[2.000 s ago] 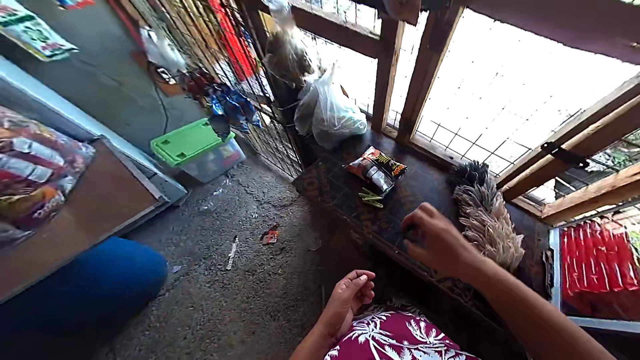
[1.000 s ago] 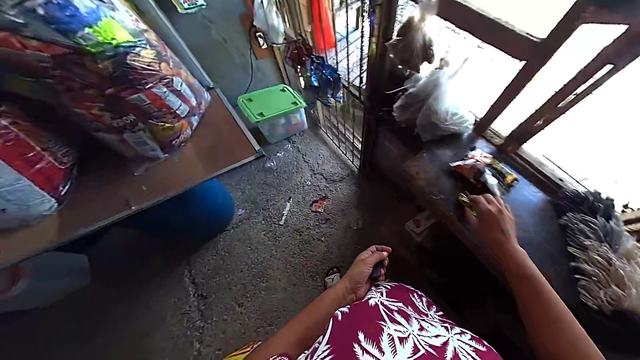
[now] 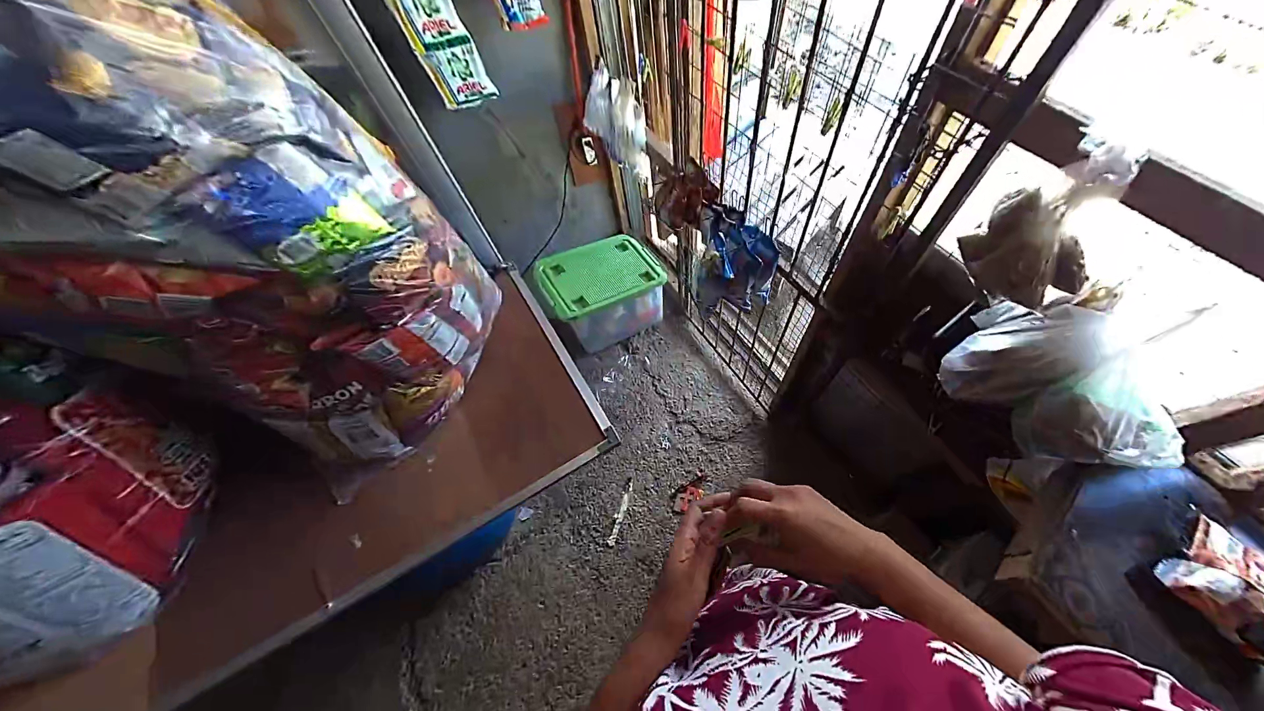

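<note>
My left hand (image 3: 691, 563) and my right hand (image 3: 790, 523) meet in front of my body, above the maroon shirt with white palm prints (image 3: 790, 652). Something small and dark shows partly beneath the fingers of my left hand. The fingers of my right hand bend in against it, with a thin greenish strip (image 3: 737, 534) between the hands. My fingers hide most of both things. Beyond my fingertips a red and orange wrapper (image 3: 688, 494) lies on the floor, with a pale strip (image 3: 620, 512) to its left.
At left, a brown table with a metal edge (image 3: 533, 484) bears large clear bags of snack packets (image 3: 346, 296). A green-lidded plastic box (image 3: 602, 276) stands by the barred gate (image 3: 760, 197). Plastic bags (image 3: 1086, 385) and shiny packets (image 3: 1220, 578) are at right, on or by a dark bench.
My right hand has left the packets on the dark bench and come to my left hand. The view has swung left, showing more of the table and bags.
</note>
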